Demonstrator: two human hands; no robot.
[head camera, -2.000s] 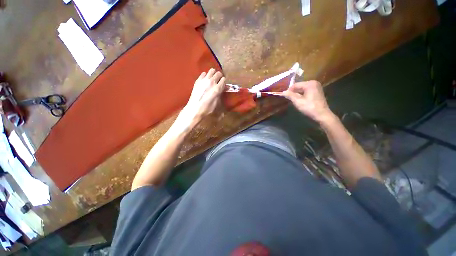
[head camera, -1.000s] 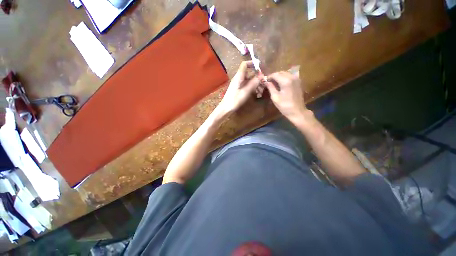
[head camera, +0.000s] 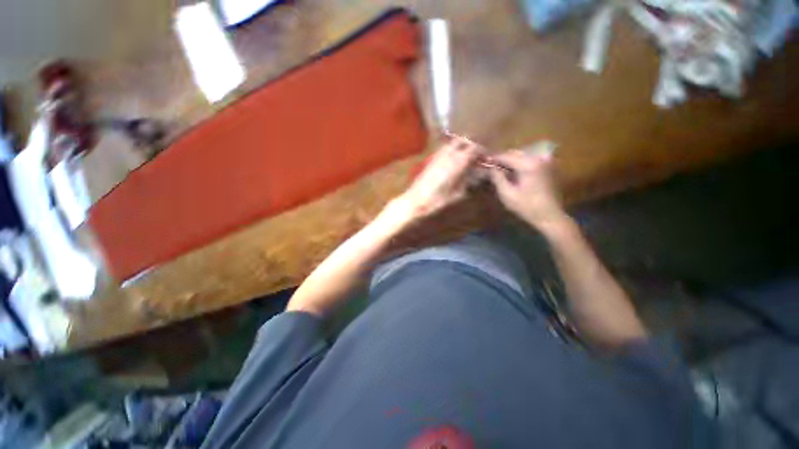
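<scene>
A white tie strip (head camera: 440, 74) runs from the table down to both hands near the front edge. My left hand (head camera: 445, 174) pinches the strip over a small rust-orange piece, which is mostly hidden under the fingers. My right hand (head camera: 528, 182) is close beside it and pinches the strip on the right, with a whitish end showing past the fingers. The long rust-orange fabric stack (head camera: 263, 153) lies to the left of the hands, with a dark layer at its far edge. The picture is blurred.
A white paper piece (head camera: 208, 51) lies beyond the stack. Black shears (head camera: 144, 131) and a tied rust-red bundle (head camera: 70, 114) lie at the left, near white papers (head camera: 66, 254). A heap of tie strips (head camera: 705, 44) is at the far right. The table (head camera: 350, 206) ends just before my body.
The view has turned, showing more of the strip heap. The hands have come together from apart, the right moving in towards the left. The strip now lies straighter beyond the left hand.
</scene>
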